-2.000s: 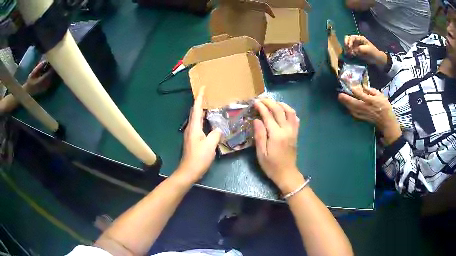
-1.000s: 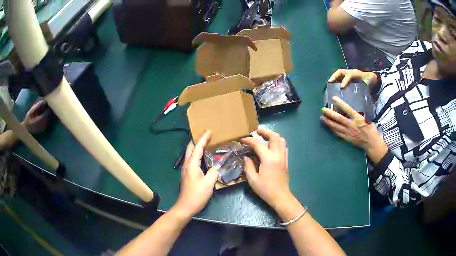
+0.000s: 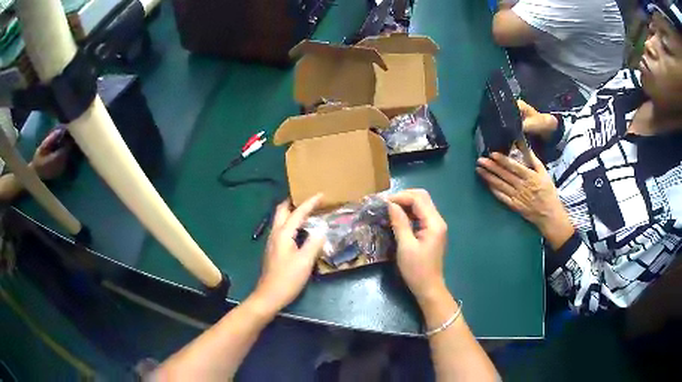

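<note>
An open tuck-top carton point(image 3: 338, 170) stands in front of me, its brown lid raised at the back. Shiny clear accessory bags point(image 3: 350, 237) with red and dark bits fill it. My left hand point(image 3: 288, 257) is at the carton's left side, thumb and finger on the bag. My right hand point(image 3: 420, 242) pinches the bag's upper right edge between thumb and fingers. The carton's front edge shows below the bags; its sides are partly hidden by my hands.
A loose RCA lead point(image 3: 253, 145) lies left of the carton. More open cartons point(image 3: 407, 82) stand behind. A person point(image 3: 598, 194) at the right holds a black carton point(image 3: 497, 116). A large dark case point(image 3: 232, 30) is at the back. A cream tube point(image 3: 142, 186) crosses the left foreground.
The bag's right part is lifted and spread by my right hand. The view first shifted up, lowering things in the picture. The person at right has tilted their carton upright, now closed.
</note>
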